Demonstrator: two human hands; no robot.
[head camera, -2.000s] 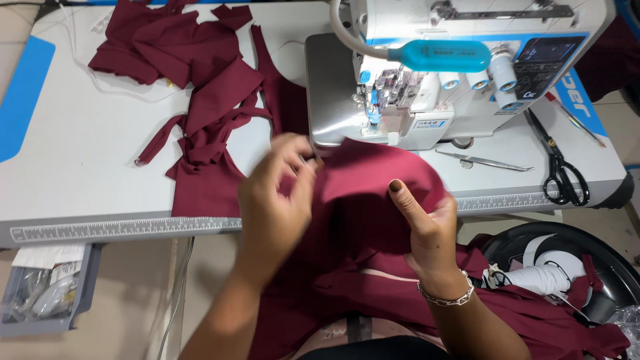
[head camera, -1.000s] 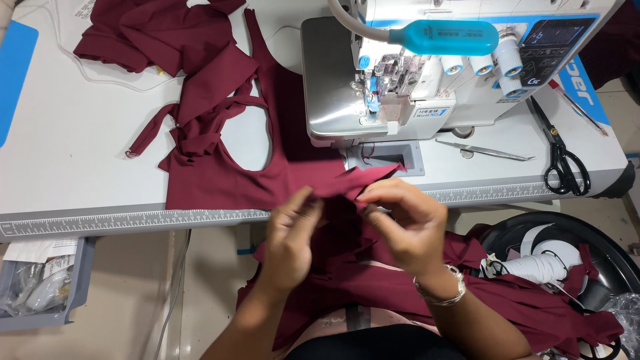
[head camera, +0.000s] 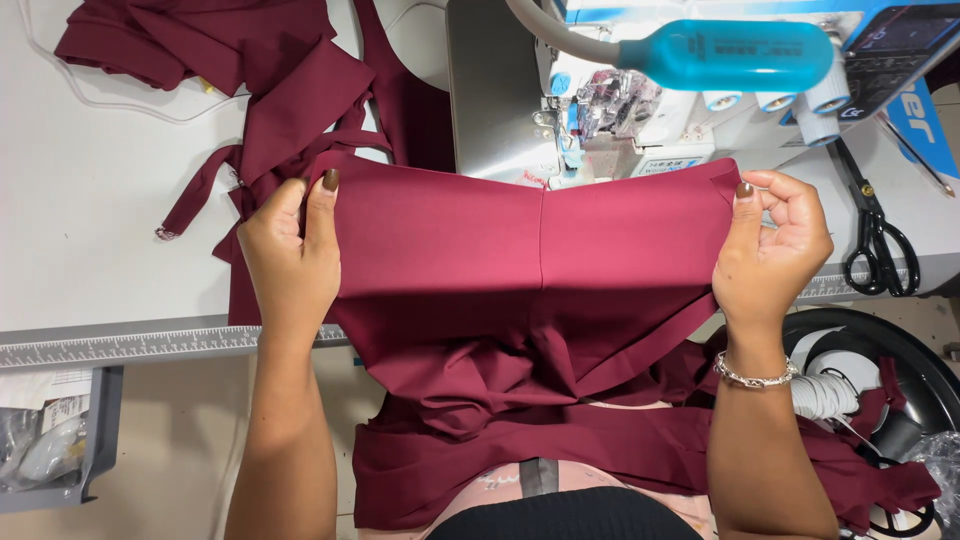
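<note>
A maroon fabric piece with a seam down its middle is stretched between my two hands, in front of the overlock sewing machine. My left hand pinches its upper left corner between thumb and fingers. At the upper right corner, my right hand grips the edge, which is slightly folded over there. The rest of the cloth falls in folds toward my lap, over more maroon fabric. The machine's presser foot area lies just beyond the seam's top end.
More maroon pieces lie on the table's left. Black-handled scissors and tweezers rest at the right. A ruler strip runs along the front edge. Below are a grey tray and a black bin holding a white cord spool.
My hands, close together one second ago, have moved apart, and the fabric between them is now spread out with its seam showing. The view sits closer to the machine.
</note>
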